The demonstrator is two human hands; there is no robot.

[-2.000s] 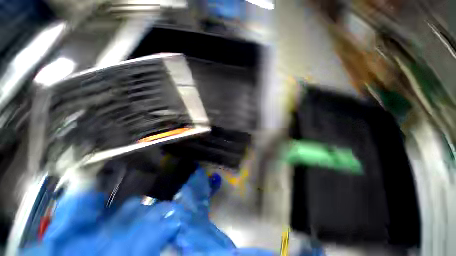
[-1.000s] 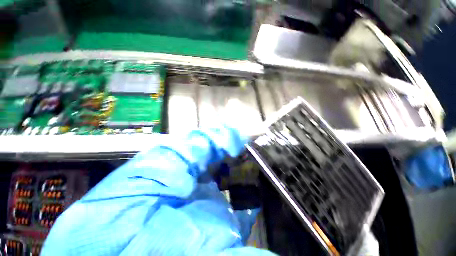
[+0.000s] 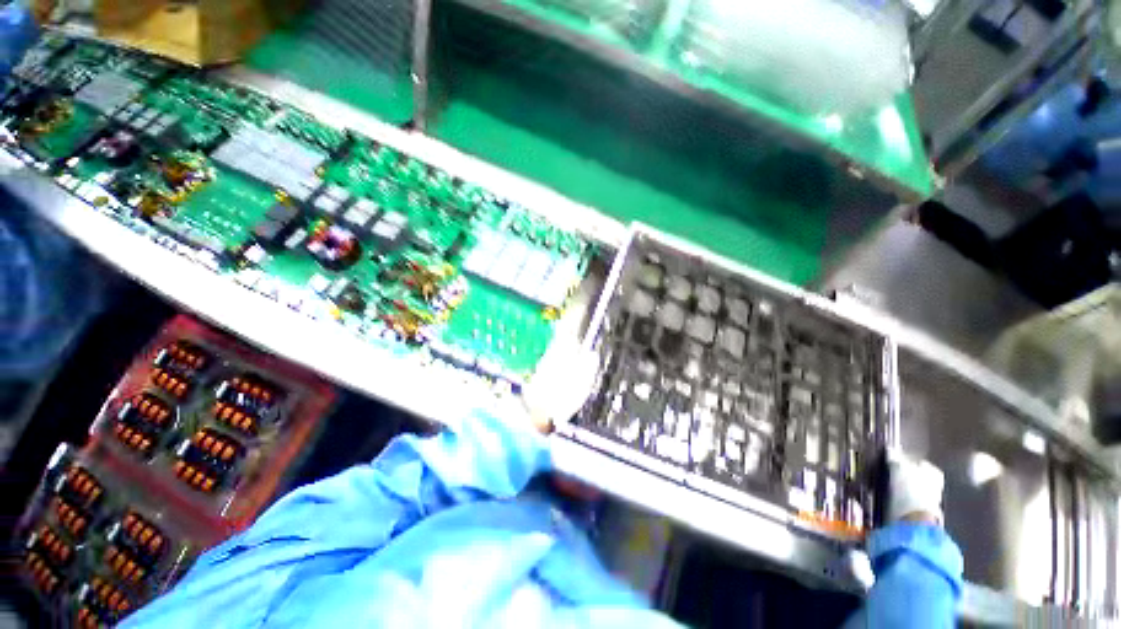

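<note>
A carrier frame [image 3: 738,381] with a thin pale metal rim, a dark pocketed floor and an orange label on its near edge lies on the conveyor. My gloved left hand [image 3: 566,383] is at its left edge, fingers closed on the rim. My gloved right hand [image 3: 912,488] holds its right edge near the front corner. Fingertips of both hands are partly hidden or blurred. A populated green circuit board [image 3: 406,264] lies just left of the frame.
The conveyor rail [image 3: 688,485] runs along the near side. A reddish coil tray [image 3: 264,455] with orange coils is below it at left. Green-matted shelving [image 3: 615,172] stands behind. Bare metal plates [image 3: 983,455] lie at right. A blue sleeve shows at far right.
The carrier frame has moved from a tilted position in front of the line onto the conveyor. My left hand is now at its left edge. The view has turned, showing more boards.
</note>
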